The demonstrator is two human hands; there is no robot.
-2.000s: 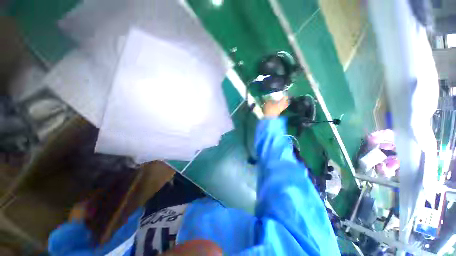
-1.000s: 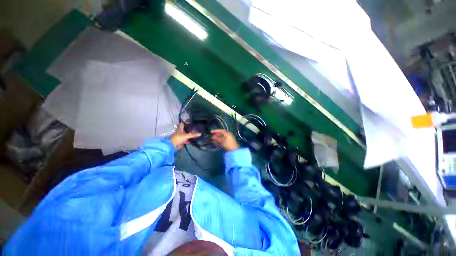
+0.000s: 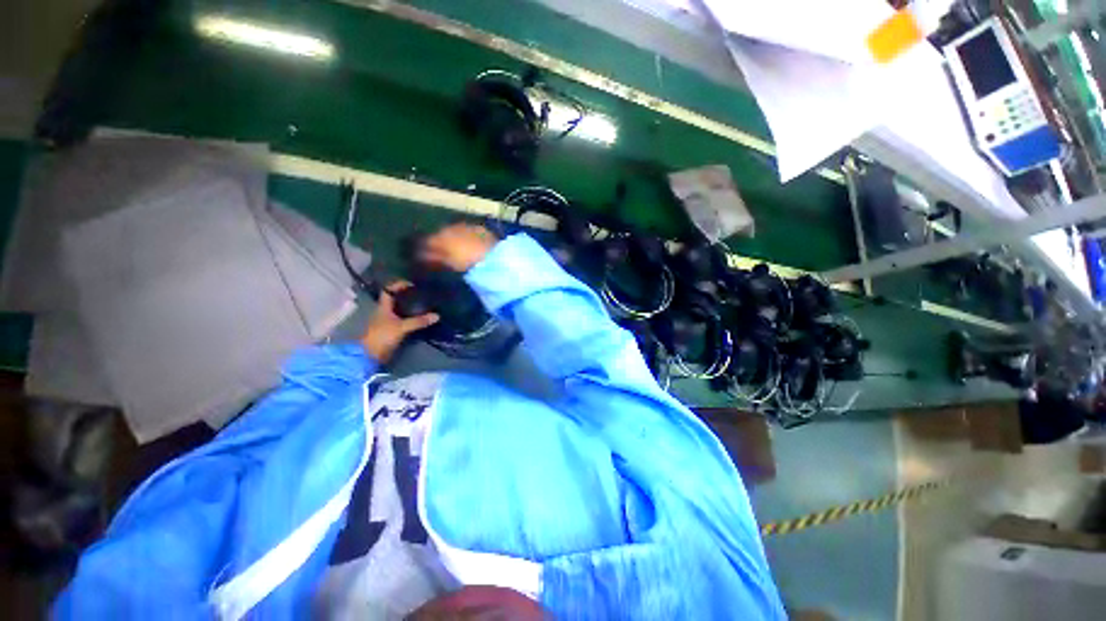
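Note:
A black headset (image 3: 439,303) lies at the bench's front edge between my hands. My left hand (image 3: 394,325) grips its left side, thumb over the dark ear cup. My right hand (image 3: 459,246) is at its upper part, fingers bent over it and blurred; whether they grip it is unclear. A thin dark cable with pale strands stands out at the headset's upper left. The stack of flat grey bags (image 3: 200,285) lies to the left, its right corner close to my left hand.
Several black headsets (image 3: 740,322) are clustered to the right. One headset (image 3: 507,115) lies farther back. A small pale bag or sheet (image 3: 711,203) is behind the cluster. White sheets (image 3: 801,103) hang from the shelf, which holds a white-blue instrument (image 3: 1002,103). Grey bundles (image 3: 55,455) are at lower left.
The view has turned, showing more of the headset cluster and floor at right. My right hand has moved from the headset's right side to its upper part. My left hand still holds it.

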